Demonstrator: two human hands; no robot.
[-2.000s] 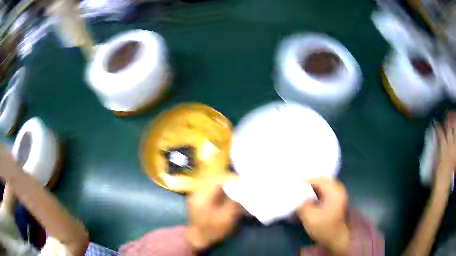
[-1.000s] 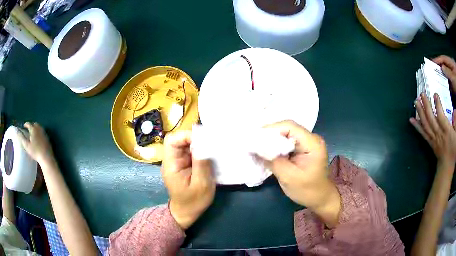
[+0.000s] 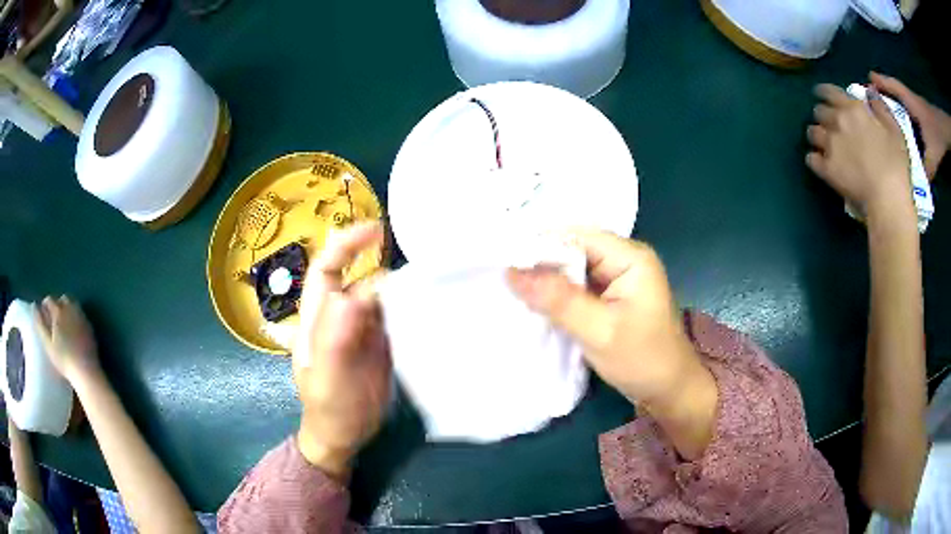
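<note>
A white cloth (image 3: 485,355) hangs spread between my hands, in front of a round white tub (image 3: 563,156) with a thin dark-red wire on its face. My right hand (image 3: 626,318) grips the cloth's upper right part. My left hand (image 3: 349,339) is at the cloth's left edge, blurred, with fingers raised; its hold is unclear. A mustard-gold base (image 3: 229,292) lies left of the tub, with a small black fan (image 3: 279,282) inside. The cloth hides the tub's lower part, and my left hand covers part of the base's right side.
White units with brown discs stand at upper left (image 3: 156,156), top centre (image 3: 537,52) and top right (image 3: 782,21). At the left edge a person's hand (image 3: 68,339) touches another unit (image 3: 37,381). At right, a person's hands (image 3: 866,146) hold white cards (image 3: 923,193).
The cloth, bunched up before, is now spread out. My left hand has its fingers more raised. The view has shifted somewhat. The neighbour's hand at right now lies over the cards.
</note>
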